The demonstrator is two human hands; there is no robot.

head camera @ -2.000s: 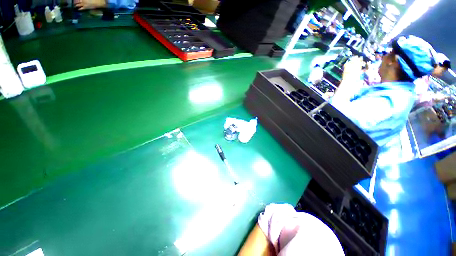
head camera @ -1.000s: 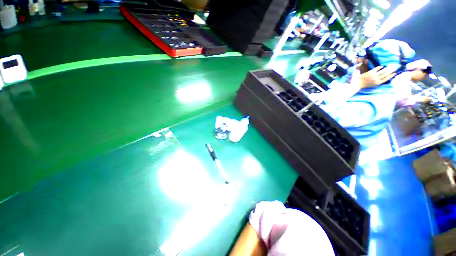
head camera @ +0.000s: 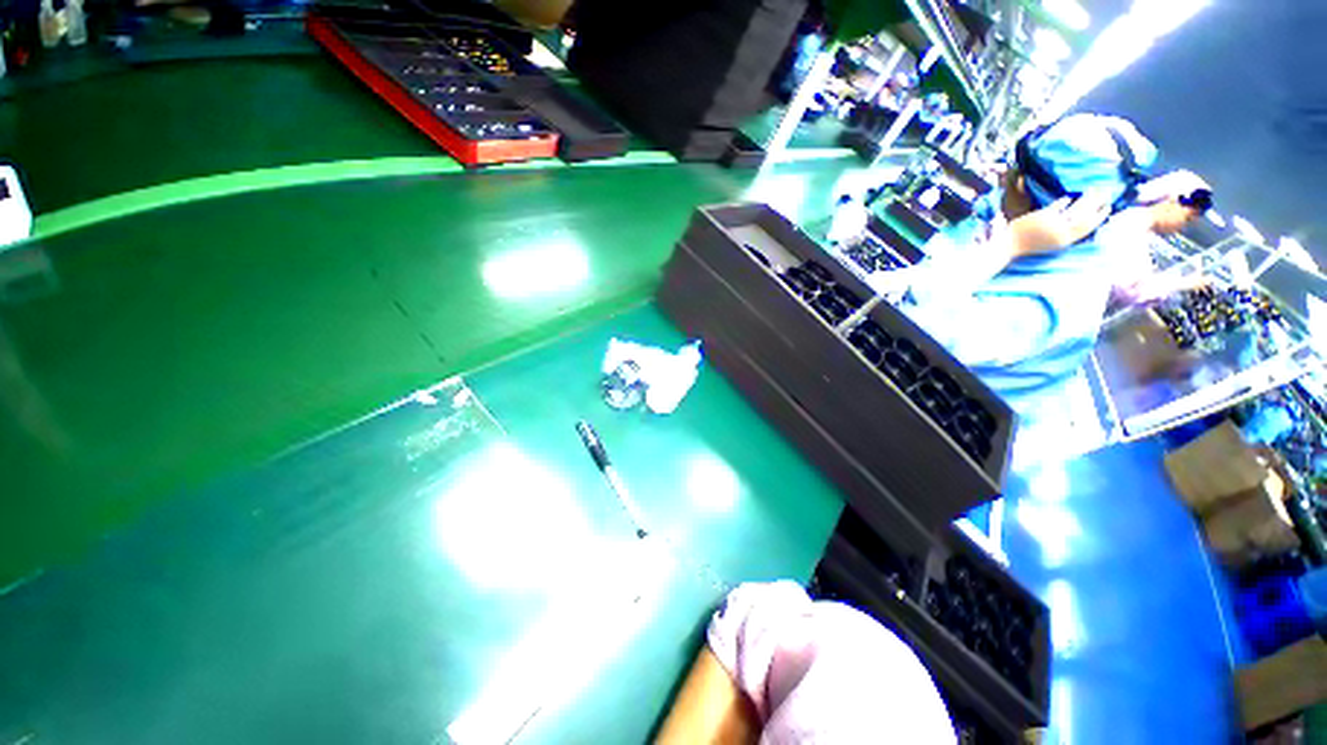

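Note:
Nearest in front of me, a slim pen [head camera: 610, 476] with a dark grip lies on the glossy green bench top. A crumpled white cloth [head camera: 670, 381] lies beyond it, touching a small clear object with dark detail [head camera: 624, 386]. Stacked black parts trays [head camera: 830, 393] stand to the right, with round black parts [head camera: 920, 381] in their compartments. My right arm shows at the bottom edge as a pink sleeve and bare skin; the hand itself is cut off below the picture. My left hand is out of view.
A person in blue workwear [head camera: 1026, 328] sits beyond the trays. A red-edged tray [head camera: 509, 149] and black boxes [head camera: 662, 66] stand at the far side. A white device [head camera: 12, 208] is cut off at the left edge. Cardboard boxes [head camera: 1220, 473] are at right.
The view has turned right, so the bench things sit further left in the picture. The person in blue now has a hand against the head. The pen, cloth and trays keep their places.

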